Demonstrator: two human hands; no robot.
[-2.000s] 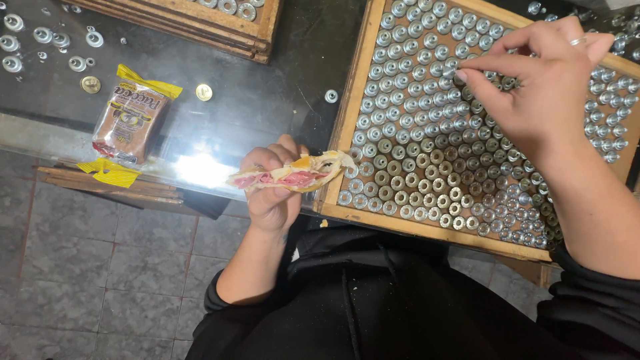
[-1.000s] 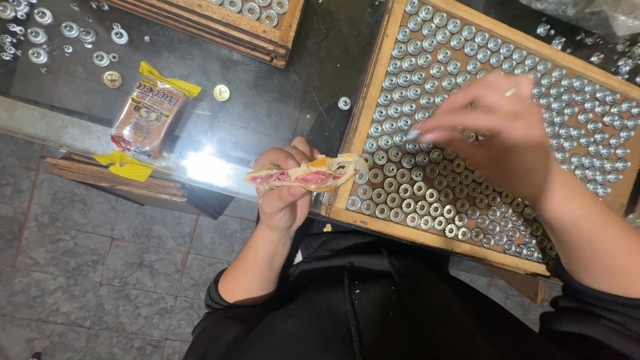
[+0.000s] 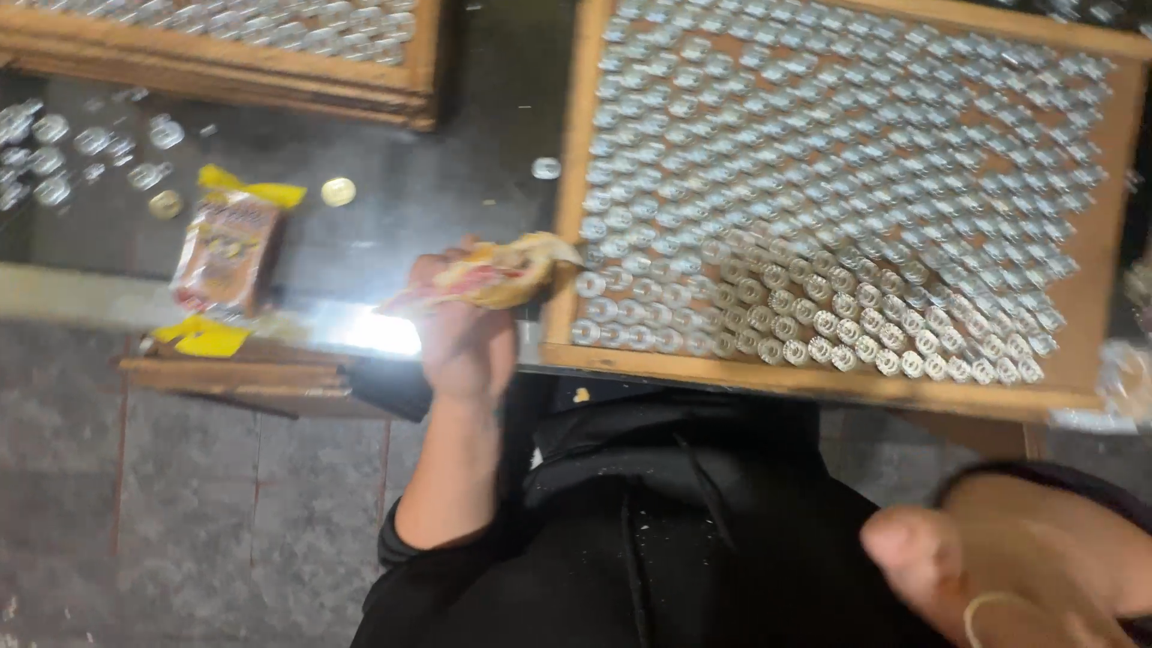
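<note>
My left hand (image 3: 463, 333) grips a partly eaten sandwich (image 3: 490, 274) with a pink filling, above the table's front edge. My right hand (image 3: 927, 549) is at the lower right, blurred, near my torso and away from the tray; its fingers are too blurred to tell whether they hold anything. Rows of small round metal parts (image 3: 765, 135), silvery with darker ones toward the front, fill much of the wooden-framed tray (image 3: 810, 382) to the right of my left hand.
A yellow-ended snack packet (image 3: 229, 252) lies left on the table. A brass-coloured disc (image 3: 338, 192) is beside it. Loose metal parts (image 3: 94, 139) lie farther left. Another wooden-framed tray (image 3: 423, 63) stands at the upper left. Wooden boards (image 3: 243, 373) are below the table edge.
My right hand has left its place over the tray and come down toward my body. My left hand still holds the sandwich, which is now tilted differently.
</note>
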